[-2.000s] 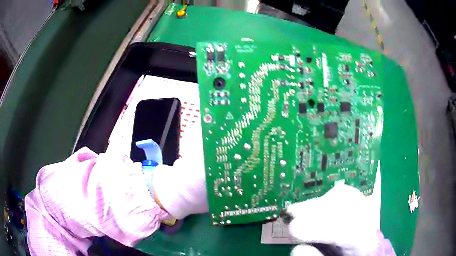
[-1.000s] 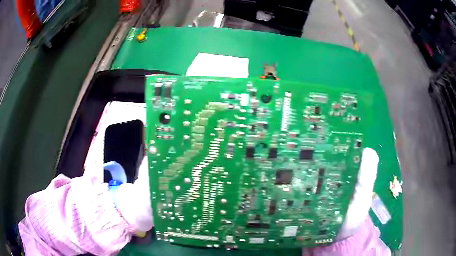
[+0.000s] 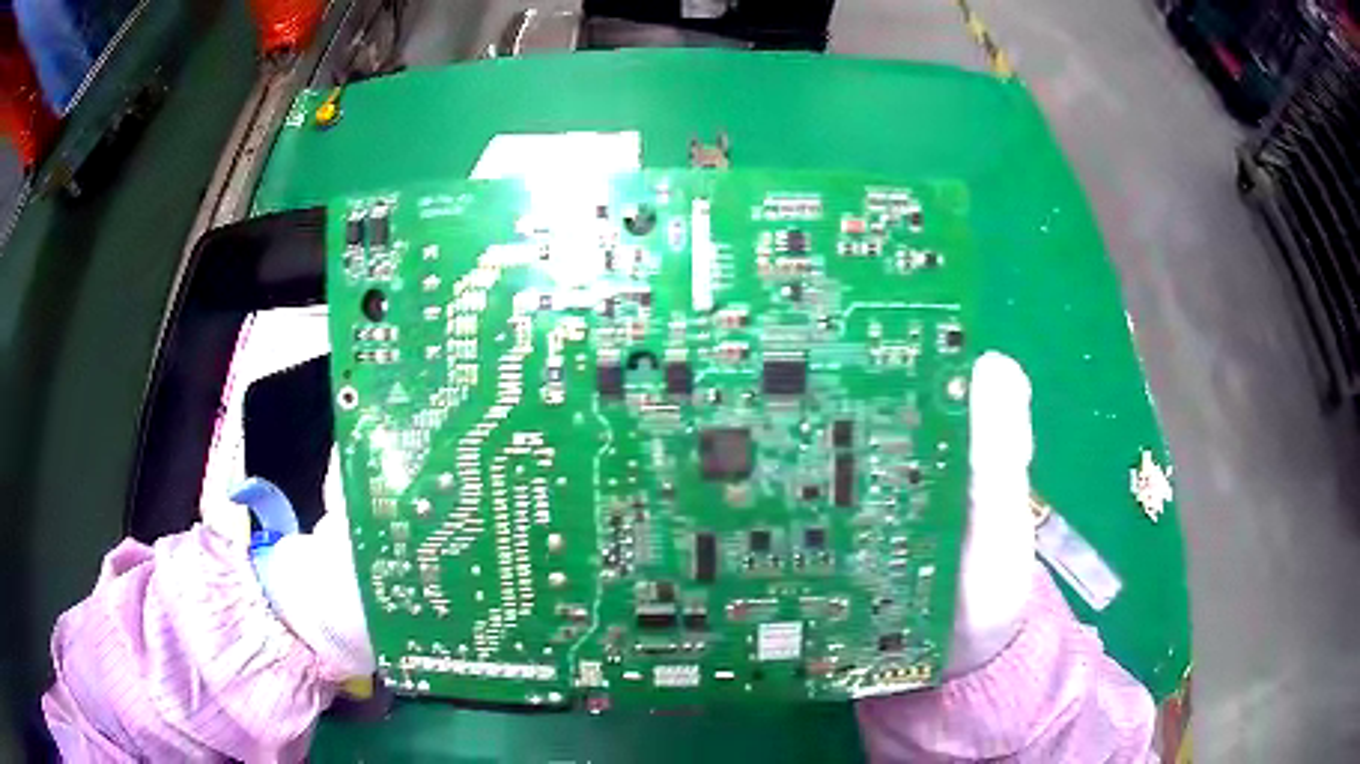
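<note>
A green circuit board (image 3: pixel 641 448) is held up, solder side facing me, with pale solder points on its left half and black chips on its right half. A bright glare lies on its upper part. My left hand (image 3: pixel 316 582), white-gloved with a light blue wrist strap (image 3: pixel 263 512), holds the board's lower left edge; its fingers are hidden behind the board. My right hand (image 3: pixel 996 508), also white-gloved, holds the right edge, its other fingers hidden behind the board. Small white rectangles show on the board's lower part.
A green mat (image 3: pixel 835 112) lies under the board. At left is a black tray (image 3: pixel 194 403) with white paper and a black phone (image 3: pixel 284 426). White paper (image 3: pixel 559 154) lies behind the board. A clear object (image 3: pixel 1077 560) lies right. A dark green conveyor belt (image 3: pixel 105 329) runs far left.
My right hand has moved from the board's lower edge to its right edge. The board sits further left in view and faces me more squarely. The view has shifted, showing more floor at right.
</note>
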